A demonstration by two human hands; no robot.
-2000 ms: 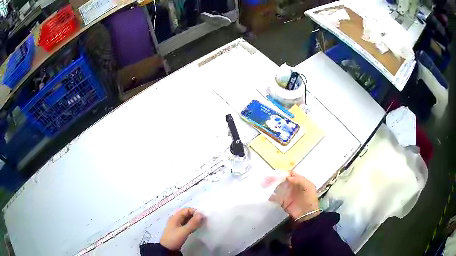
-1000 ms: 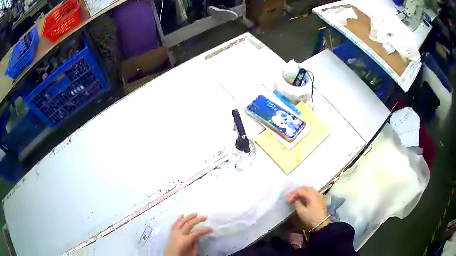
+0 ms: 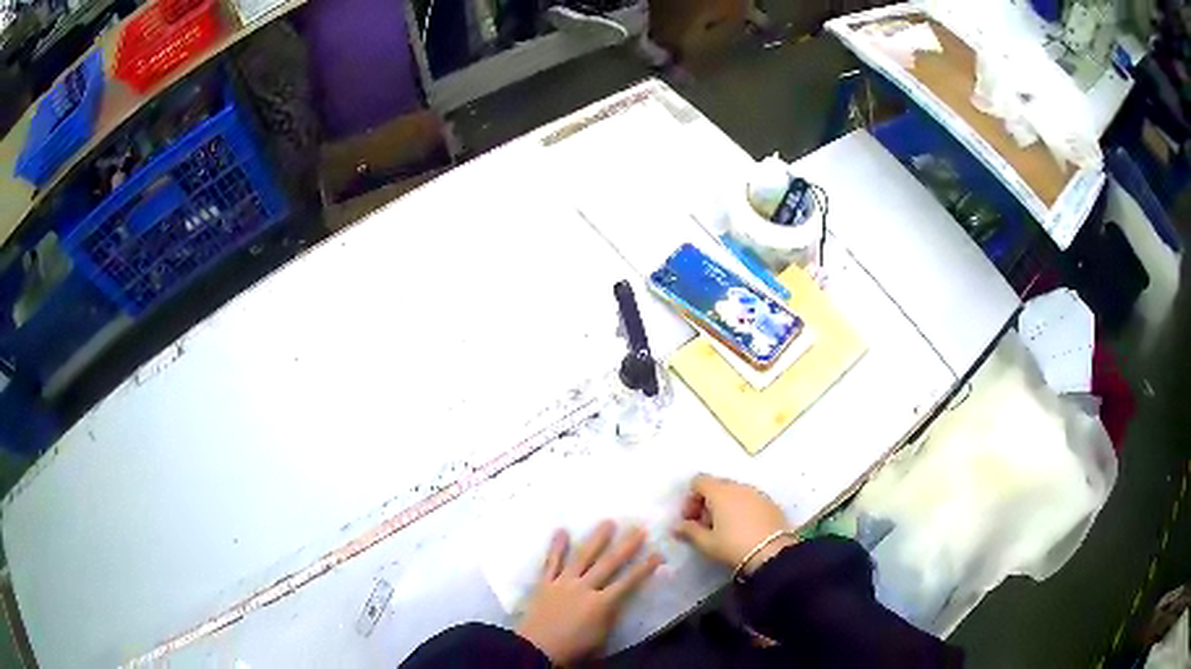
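Note:
A thin white cut piece (image 3: 516,565) lies at the near edge of the white worktable (image 3: 327,379), its outline hard to see. My left hand (image 3: 588,595) lies on it, palm down with fingers spread. My right hand (image 3: 734,520) is just to the right, fingers curled with the tips at the cloth; whether they pinch it is hidden. A spray bottle (image 3: 635,346) with a black upright head and clear base stands beyond my hands.
Beyond my right hand are a yellow card (image 3: 751,418), a smartphone (image 3: 726,305), a blue pen (image 3: 758,264) and a white roll (image 3: 781,233). A tape strip (image 3: 431,501) runs along the tabletop. A pale fabric heap (image 3: 993,477) is at the right edge.
My left hand has moved right and flattened onto the cloth. My right hand has moved left, closer to it. The piece, earlier raised and spread wider, now lies lower and flatter.

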